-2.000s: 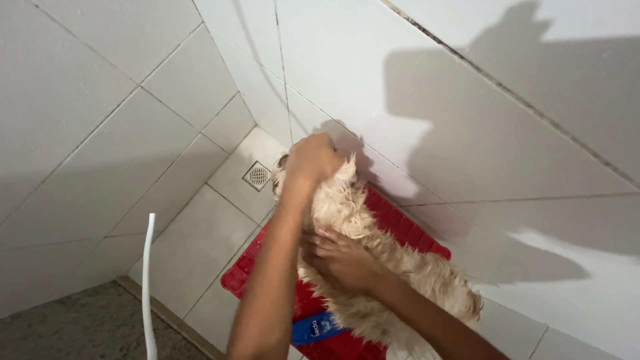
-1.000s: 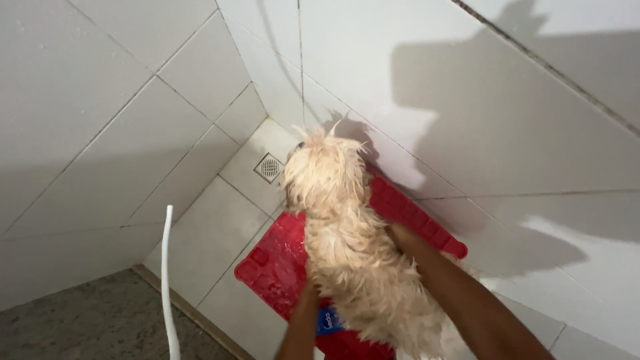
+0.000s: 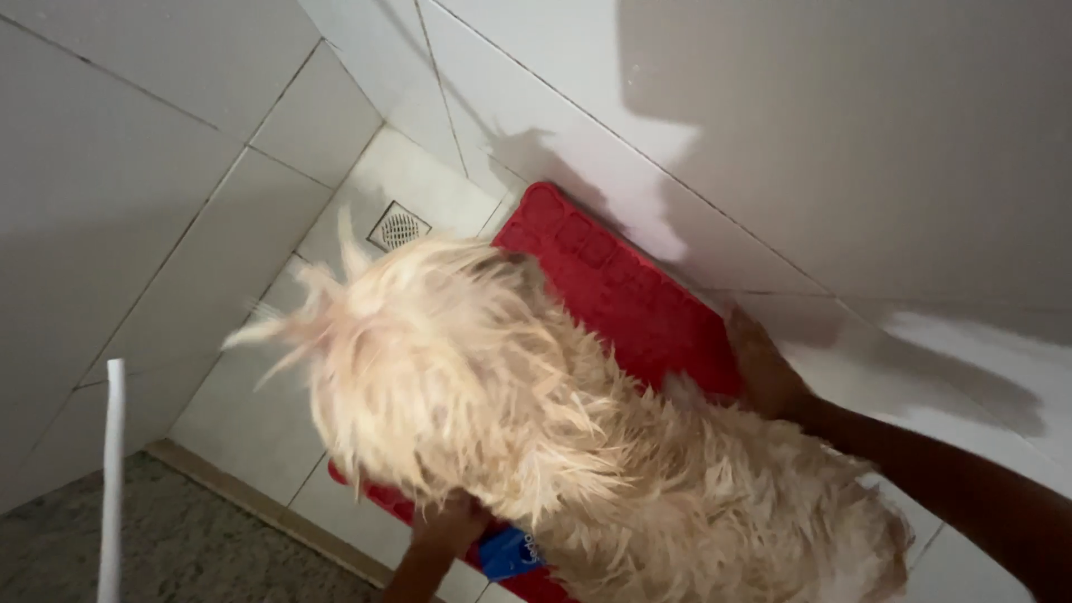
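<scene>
A small dog with wet, shaggy cream fur (image 3: 586,444) stands over a red mat (image 3: 620,293), its head toward the left. My left hand (image 3: 452,519) is at the dog's chest or front leg, its fingers partly hidden under the fur. Beside that hand a blue packet or label (image 3: 507,553) with white writing lies on the mat. My right hand (image 3: 766,368) is at the mat's right edge, close to the dog's far side; its fingers are extended, and whether they grip the mat is unclear.
A square floor drain (image 3: 399,226) is set in the tiled corner beyond the dog. White tiled walls (image 3: 519,109) rise behind and at left. A thin white tube (image 3: 112,477) stands at the left, in front of a speckled stone surface (image 3: 193,536) with a raised edging.
The dog's head has swung left and looks nearer. My hands have left its head and back; the left is now under its front, the right by the mat's edge.
</scene>
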